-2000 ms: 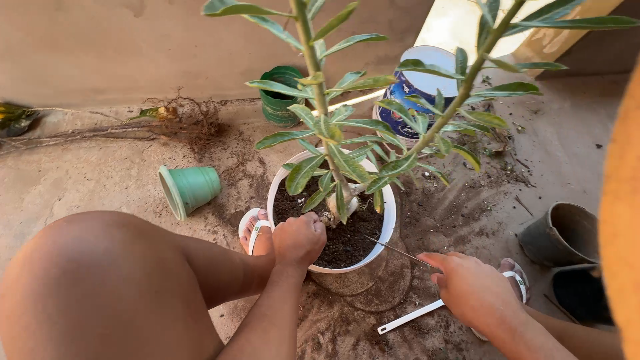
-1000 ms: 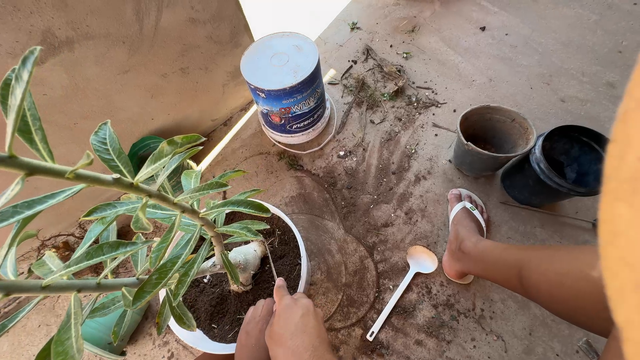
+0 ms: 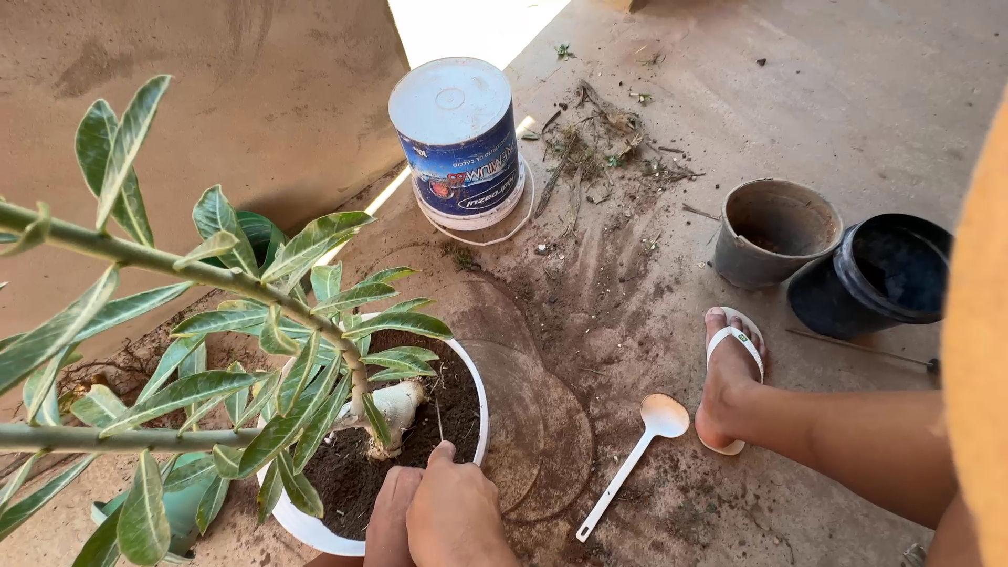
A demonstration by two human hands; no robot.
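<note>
A white round pot point(image 3: 483, 425) holds dark soil point(image 3: 346, 480) and a plant with a swollen pale stem base point(image 3: 396, 405) and long green leaves. My right hand point(image 3: 457, 504) is closed at the pot's near edge, with a thin metal rod point(image 3: 439, 413) reaching from it into the soil beside the stem base. My left hand point(image 3: 394, 512) lies against it on the left, over the pot's near side; its fingertips are hidden, and whether it holds anything does not show. A white plastic ladle point(image 3: 622, 472) lies on the floor to the right.
An upturned blue and white bucket point(image 3: 461, 150) stands beyond the pot. Dry plant debris point(image 3: 602, 138) lies near it. A grey pot point(image 3: 768, 236) and a black pot point(image 3: 874, 272) stand at the right, beyond my sandalled foot point(image 3: 732, 378). Green pots are partly hidden behind leaves.
The view has swung to the right since the oldest frame. My right hand, then to the pot's right, has come beside my left hand at the rim, with the rod still in it.
</note>
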